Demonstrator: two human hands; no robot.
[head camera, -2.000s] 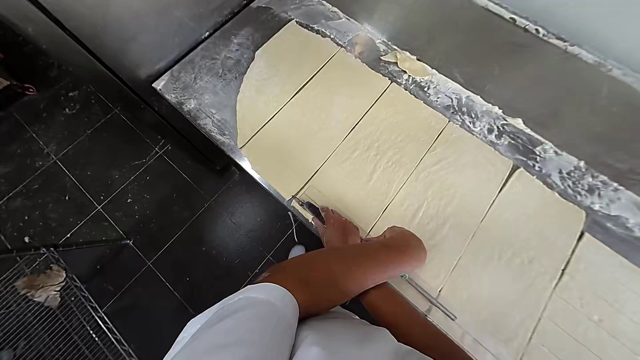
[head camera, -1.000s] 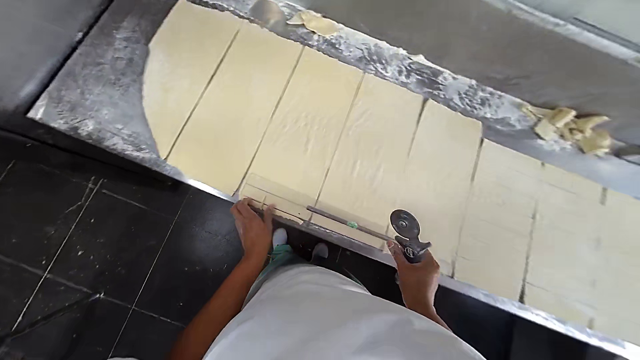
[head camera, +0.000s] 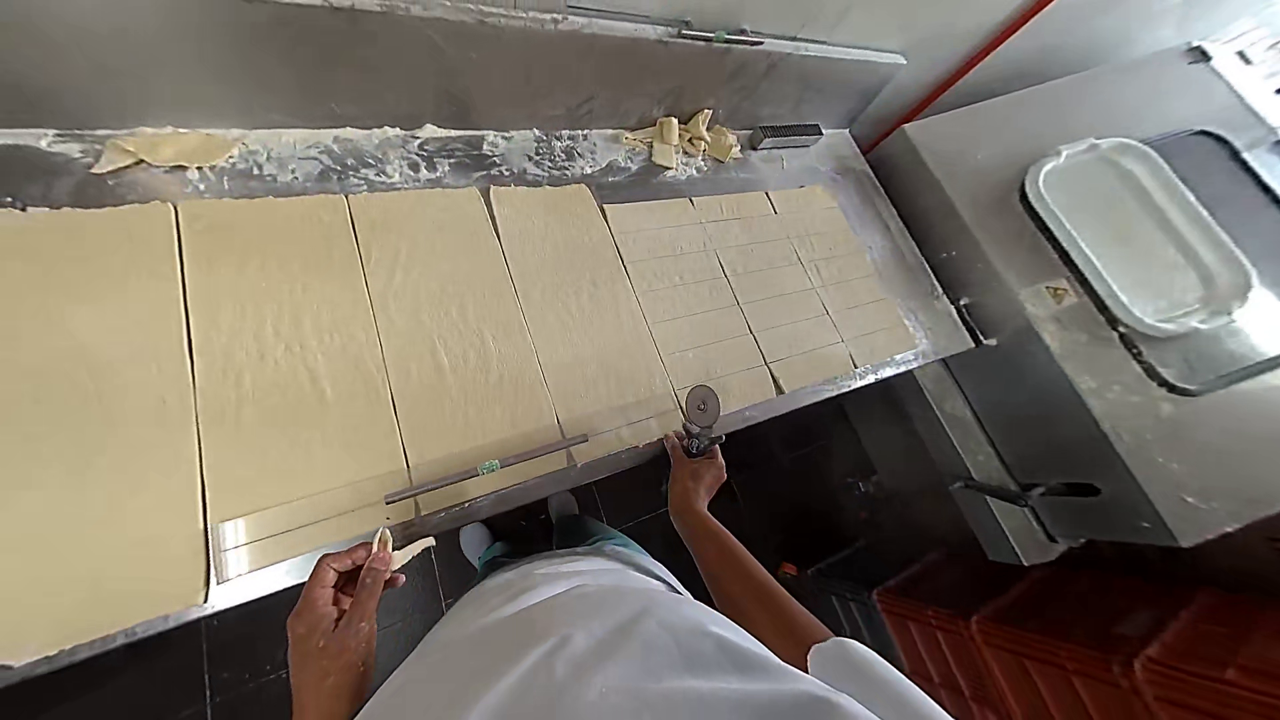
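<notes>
A rolled sheet of dough (head camera: 290, 340) lies on the metal worktable, cut crosswise into wide panels. Toward the right its panels are divided into small rectangles (head camera: 770, 290). A clear flat ruler (head camera: 300, 515) with a dark bar handle (head camera: 530, 453) rests along the dough's near edge. Between the fingertips of my left hand (head camera: 345, 600), just off the table edge, is a thin strip of dough trimming (head camera: 410, 552). My right hand (head camera: 697, 475) grips a wheel cutter (head camera: 702, 410), its round blade up, over the near edge at the ruler's right end.
Dough scraps (head camera: 685, 138) and a flat dough piece (head camera: 170, 150) lie on the floury back strip, beside a small ridged metal block (head camera: 787, 135). At right, a white plastic tray (head camera: 1140, 235) sits on a metal machine. Red crates (head camera: 1060, 640) stand below. Another bar (head camera: 720, 38) lies on the back ledge.
The view has swung right. My left hand now holds a dough strip up off the table edge. A second ago it was at the ruler's left end. My right hand still holds the wheel cutter.
</notes>
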